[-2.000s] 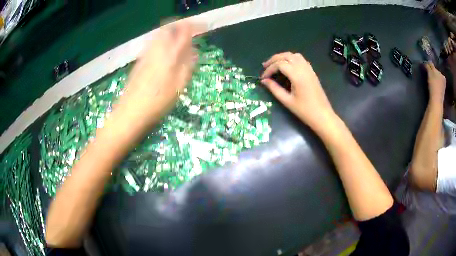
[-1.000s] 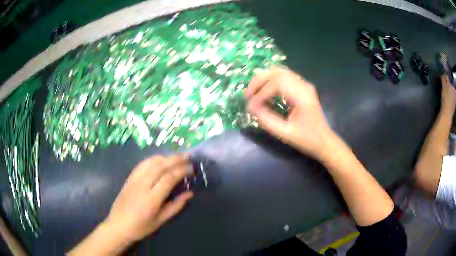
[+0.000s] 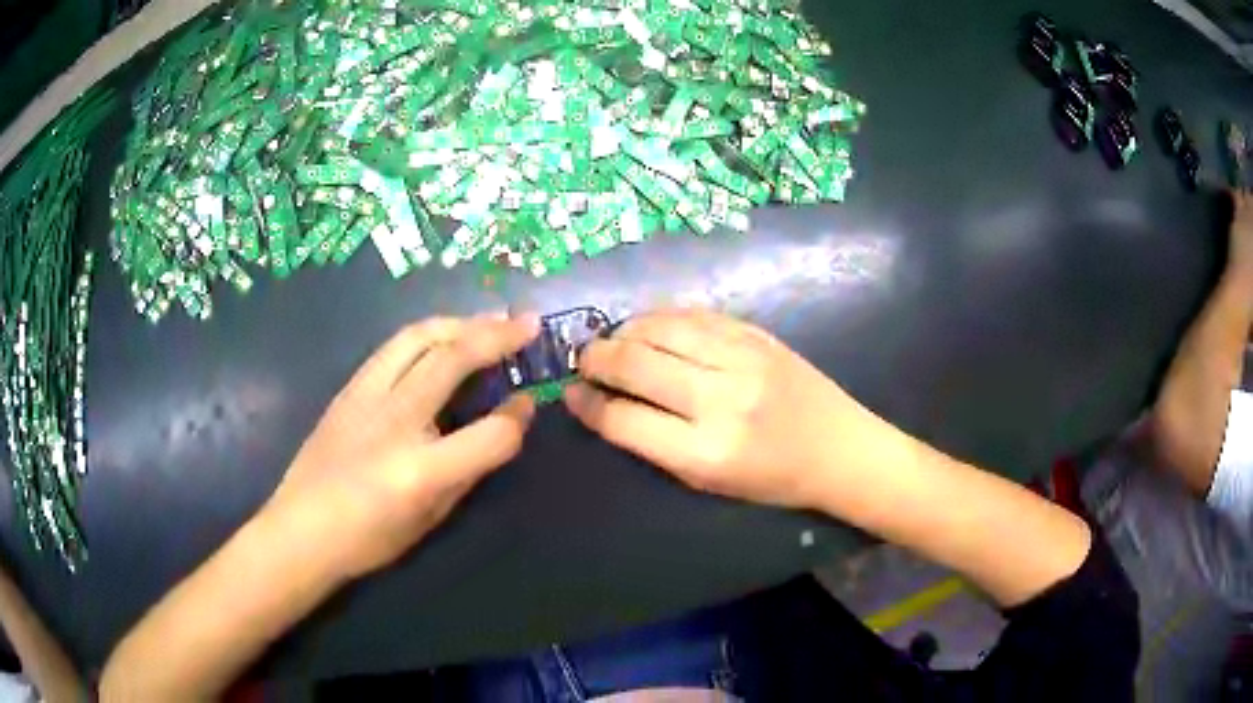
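A black plastic housing point(image 3: 557, 338) with pale details inside is held between both hands, just above the bench in front of me. My left hand point(image 3: 412, 433) grips its left side with fingers and thumb. My right hand point(image 3: 708, 398) has its fingertips on the right side. A small green circuit board point(image 3: 550, 392) shows along the housing's near edge, between the thumbs. The fingertips partly hide both pieces. A large loose pile of green circuit boards point(image 3: 467, 131) lies beyond the hands.
Long green board strips point(image 3: 44, 302) lie in a bundle at far left. Several black housings point(image 3: 1079, 89) sit at upper right, with another point(image 3: 1178, 144) nearer a neighbouring worker's forearm point(image 3: 1223, 343). A pale edge strip point(image 3: 96, 66) runs at upper left.
My left hand came down from over the pile and holds the housing. My right hand moved from the pile's edge to meet it. The view has shifted, putting the pile higher.
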